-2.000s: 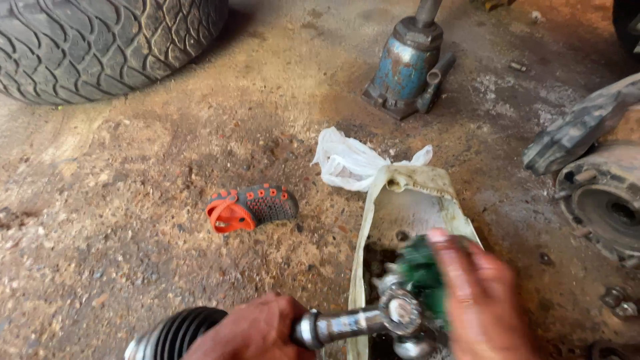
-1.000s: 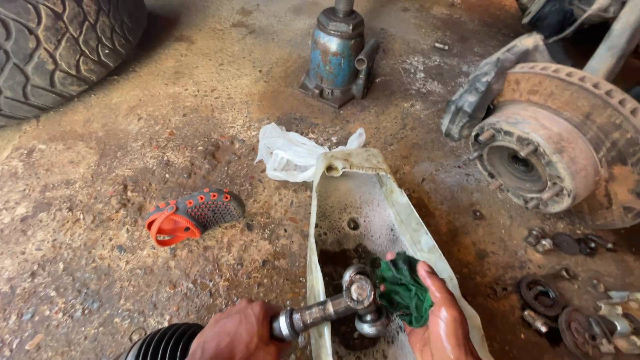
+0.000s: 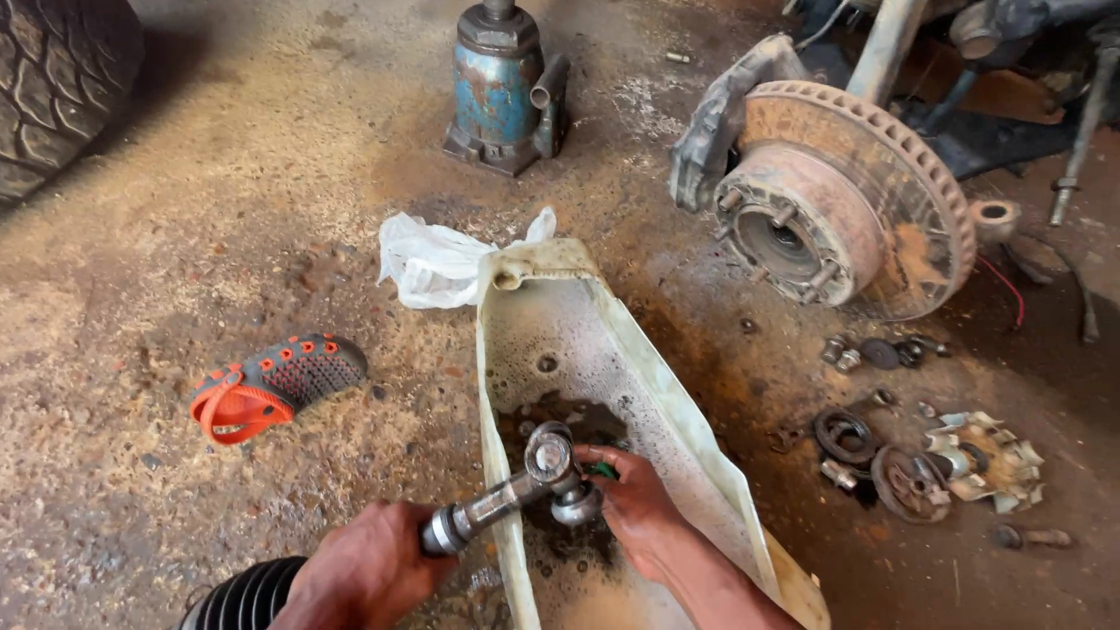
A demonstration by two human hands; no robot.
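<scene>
My left hand (image 3: 372,560) grips the shaft of a steel steering rack end with a ball joint (image 3: 551,455); a black ribbed rubber boot (image 3: 249,595) shows behind that wrist. Just right of the joint, my right hand (image 3: 634,503) has its fingers around a green cloth (image 3: 604,470), of which only a little shows. Both the joint and my right hand are above a cut-open whitish plastic container (image 3: 669,385) holding foamy, dirty liquid.
An orange and grey clog (image 3: 280,381) lies at left, near a white plastic bag (image 3: 433,262). Beyond stands a blue bottle jack (image 3: 497,87). At right are a brake disc with hub (image 3: 927,201) and several loose metal parts (image 3: 910,481). A tyre (image 3: 66,87) is at upper left.
The green cloth, widely visible in my right hand one second ago, is now mostly hidden behind the fingers and joint. My left hand keeps its hold on the shaft. The view has shifted right.
</scene>
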